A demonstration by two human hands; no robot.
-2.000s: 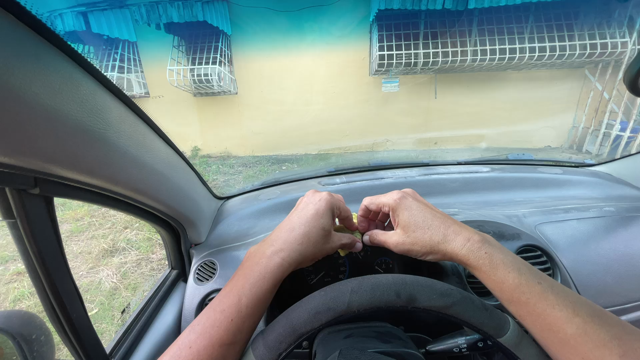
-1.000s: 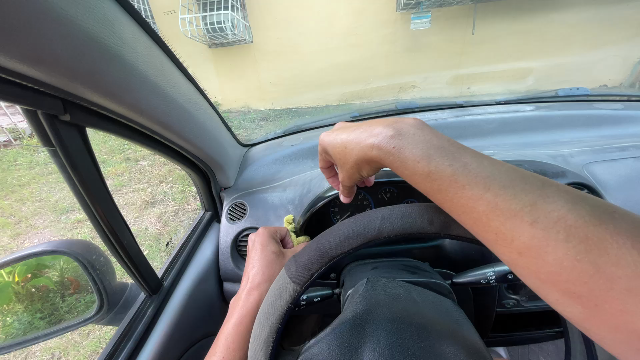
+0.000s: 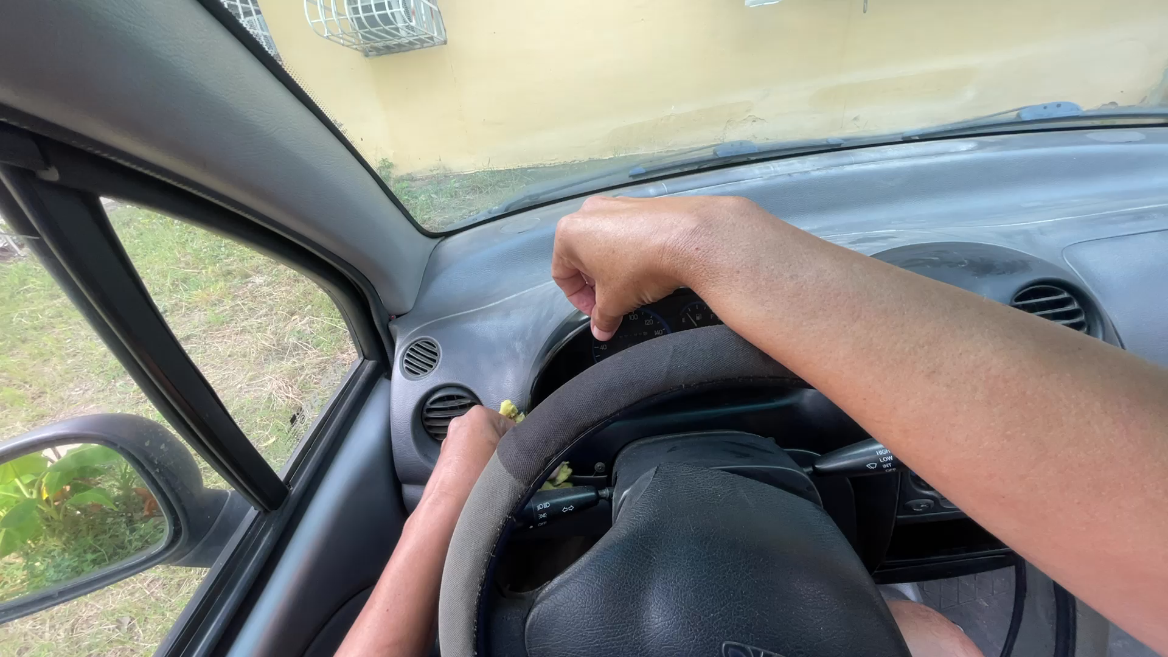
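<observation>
My left hand (image 3: 474,440) is beside the round left air vent (image 3: 447,411), partly behind the rim of the steering wheel (image 3: 584,406). It grips a crumpled yellow cloth (image 3: 511,411), and another bit of yellow (image 3: 559,474) shows through the wheel, above the left stalk. The fingertips of that hand are hidden. My right hand (image 3: 611,265) hangs with bent fingers over the top of the instrument cluster (image 3: 643,327), above the wheel rim; nothing shows in it. Its wrist is bent and its forearm crosses the view from the right.
A lever marked with lights symbols (image 3: 566,502) and a wiper stalk (image 3: 853,459) stick out from the column. The grey dashboard (image 3: 912,201) runs below the windscreen. At left are the door window frame (image 3: 228,438) and side mirror (image 3: 82,511). A second vent (image 3: 1049,306) is at right.
My hands were together above the instrument cluster two seconds ago. My left hand has moved left and down with the yellow cloth to the side of the cluster. The view has tilted down and left.
</observation>
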